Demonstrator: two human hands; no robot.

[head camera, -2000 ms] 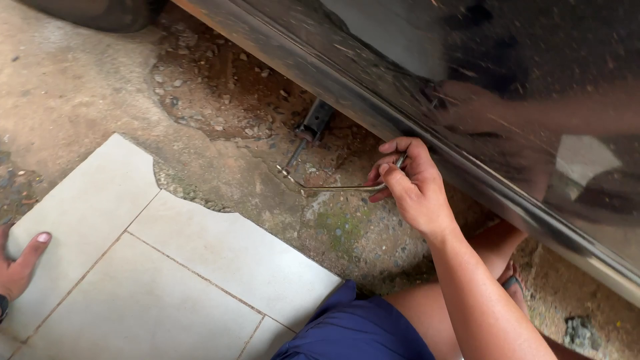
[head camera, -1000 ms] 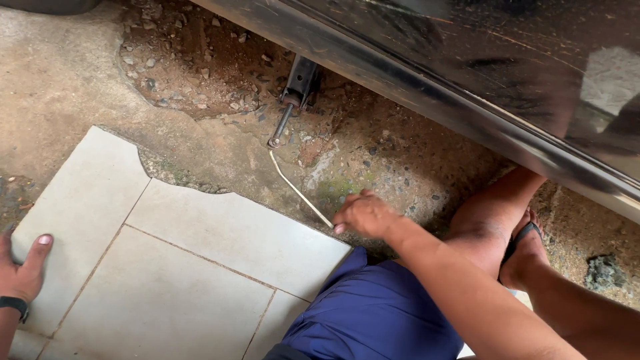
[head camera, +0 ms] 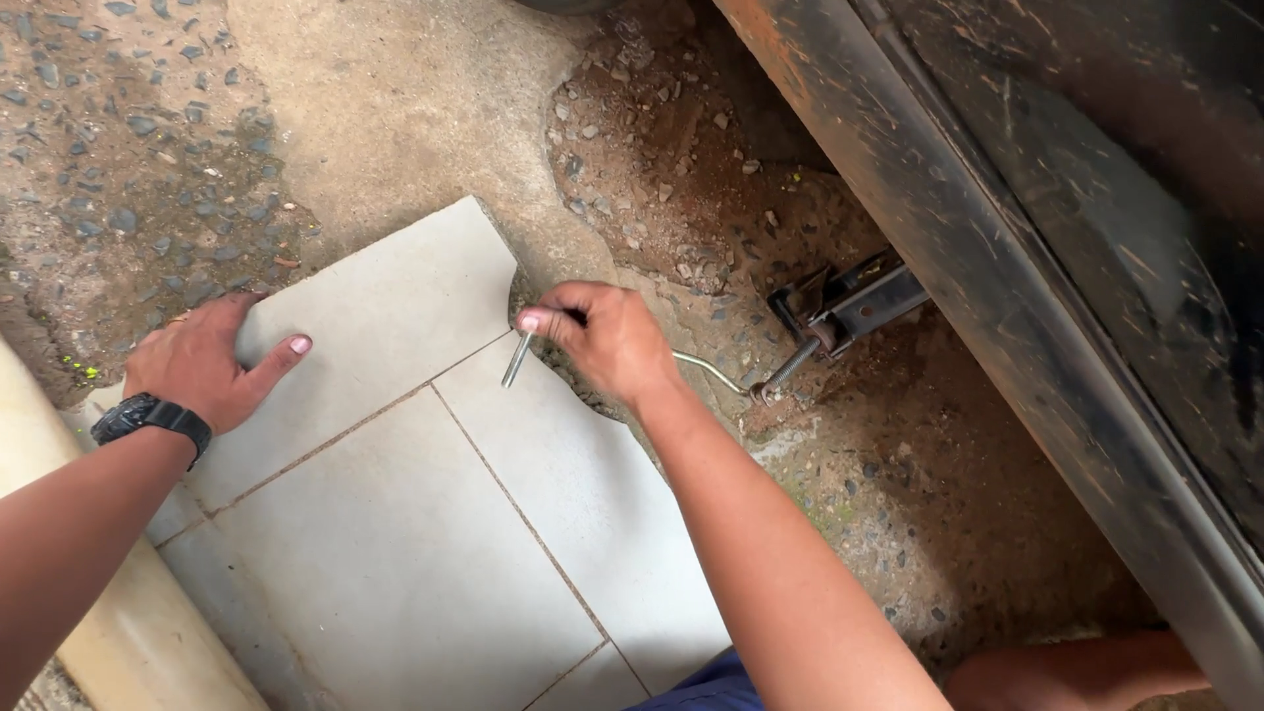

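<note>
My right hand (head camera: 602,336) is closed around a bent metal crank handle (head camera: 706,367); its short end sticks out below my thumb, over the tiles. The crank's far end meets the eye of the threaded screw (head camera: 790,365) of a scissor jack (head camera: 869,306). Part of the jack is hidden beneath the sill (head camera: 997,286) of a dark car. My left hand (head camera: 202,365), with a black watch at the wrist, rests on the edge of the white floor tiles (head camera: 395,533), thumb spread, holding nothing.
Rough concrete (head camera: 395,109) with embedded stones lies beyond the tiles. Loose gravel and soil (head camera: 662,178) are beside the jack. A pale rounded edge (head camera: 128,592) runs along the lower left. The scratched car door (head camera: 1116,197) fills the upper right. A bent leg (head camera: 1076,667) shows at the lower right.
My right hand has swung the crank from the near side of the jack round to the left, over the tile edge. My left hand stays on the tiles. The view has turned.
</note>
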